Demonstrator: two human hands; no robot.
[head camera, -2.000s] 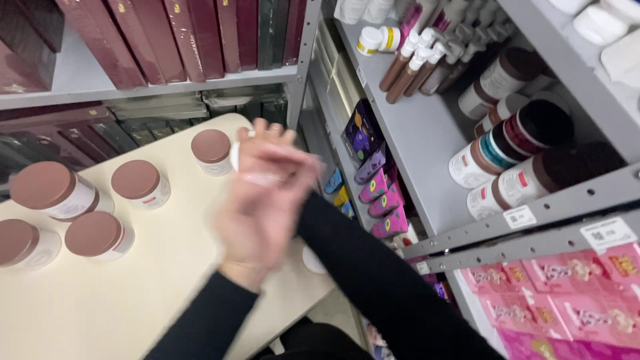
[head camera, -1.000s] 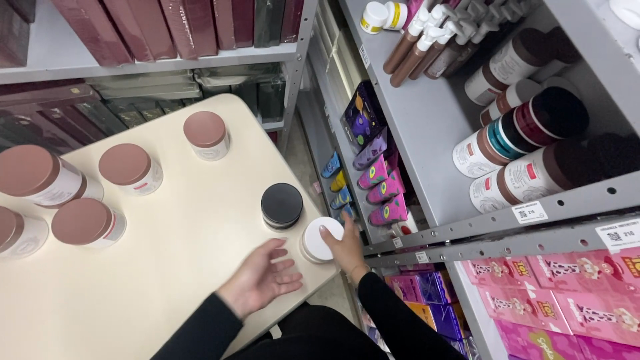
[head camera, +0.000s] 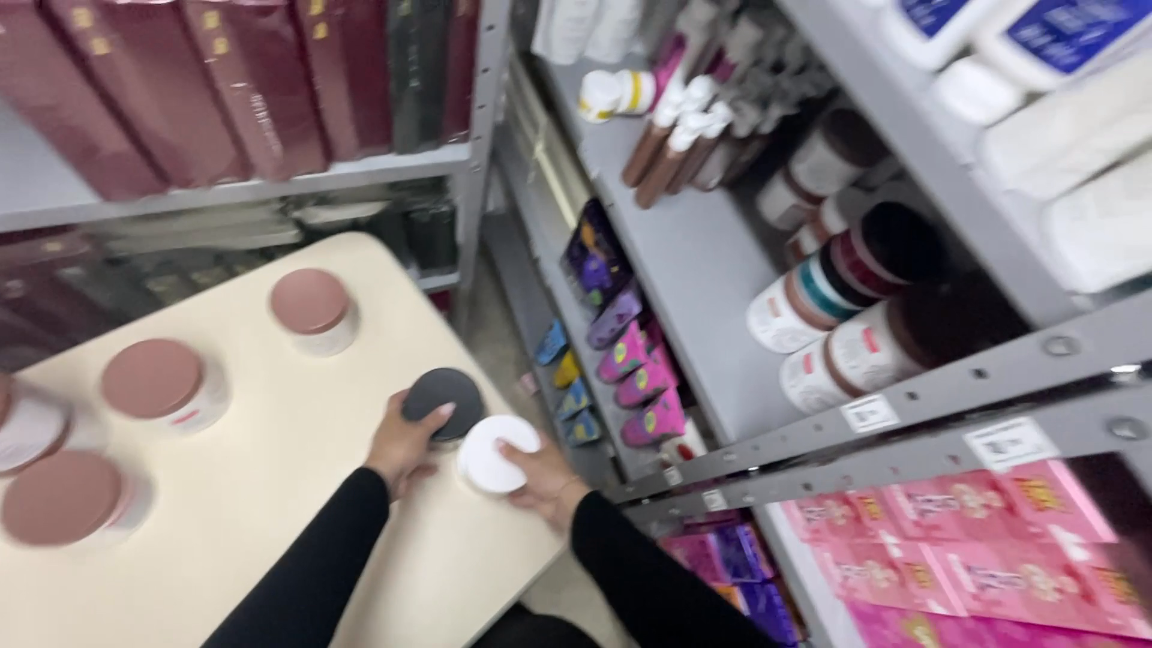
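Near the right edge of the cream table (head camera: 270, 504), my left hand (head camera: 403, 445) grips a jar with a black lid (head camera: 443, 403), thumb on top of the lid. Beside it, my right hand (head camera: 543, 472) holds a jar with a white lid (head camera: 499, 453), its thumb on the lid. The two jars are side by side, very close together. Farther left on the table stand several white jars with brown lids, among them one by the far corner (head camera: 310, 301), one left of it (head camera: 153, 378) and one at the lower left (head camera: 63, 498).
A metal shelf (head camera: 360, 171) with maroon boxes (head camera: 261, 90) runs behind the table. At right, another shelf unit (head camera: 693, 306) holds brown pump bottles (head camera: 670, 162), stacked jars (head camera: 864, 351) and pink packets (head camera: 972, 531). Pink tubes (head camera: 643, 382) lie on a lower shelf between them.
My left hand was open beside the jars one second ago; it has moved onto the black-lidded jar. My right hand stays on the white-lidded jar.
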